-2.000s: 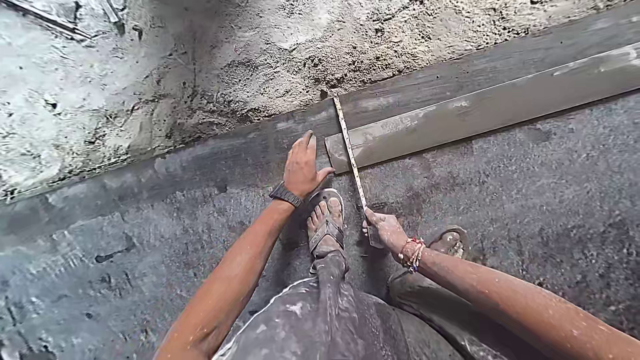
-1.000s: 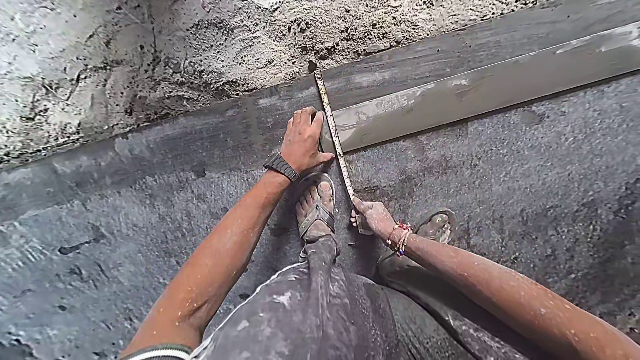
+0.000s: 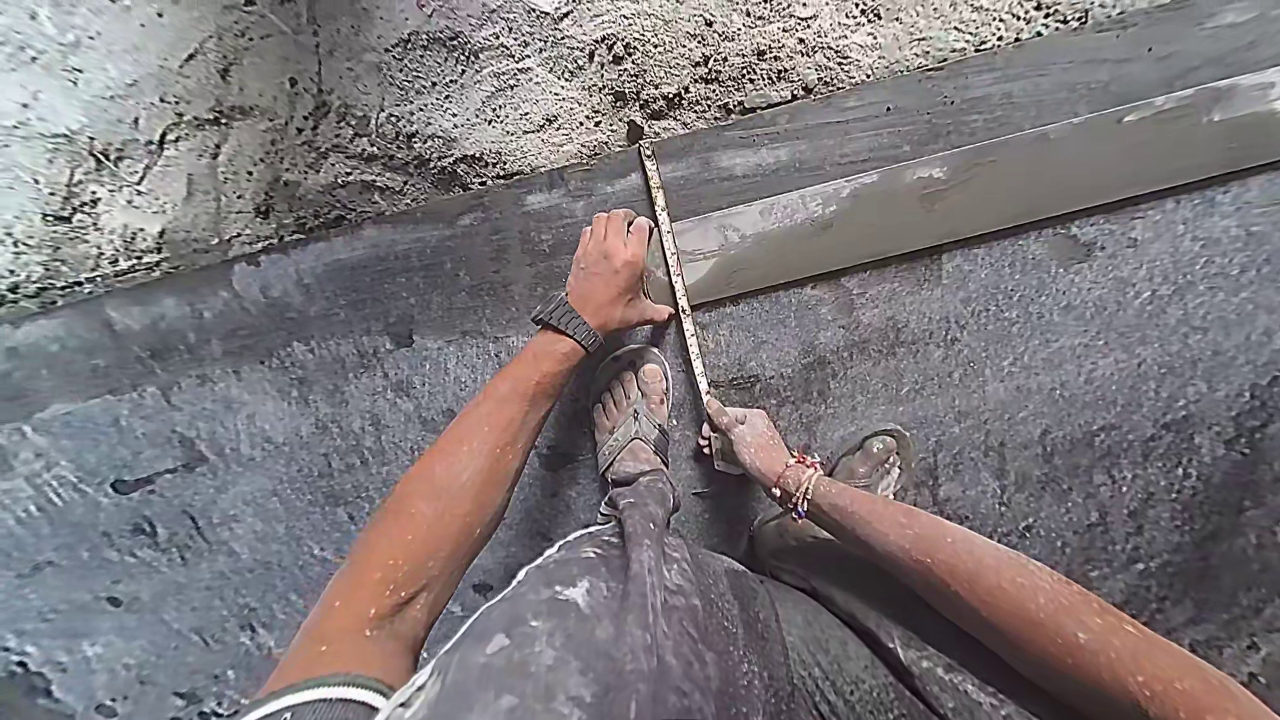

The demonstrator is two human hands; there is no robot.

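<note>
A long, flat grey straightedge board (image 3: pixel 930 195) lies on a smooth cement strip (image 3: pixel 420 260). My left hand (image 3: pixel 618 270), with a dark watch at the wrist, spans the board's left end, thumb and fingers spread at its two edges. An extended measuring tape (image 3: pixel 672 255) crosses the board just right of that hand, its far end at the strip's outer edge. My right hand (image 3: pixel 738 438), wearing thread bracelets, grips the near end of the tape, mostly covering the case.
Rough sandy ground (image 3: pixel 480 90) borders the strip on the far side. On the near side is a dark, rough floor (image 3: pixel 1050 400). My feet in dusty sandals (image 3: pixel 636 425) stand close to the board, one between my hands, the other right of my right hand.
My left hand has shifted to grip across the board's end, its fingers now close beside the tape. The tape remains laid across the board with my right hand on its near end.
</note>
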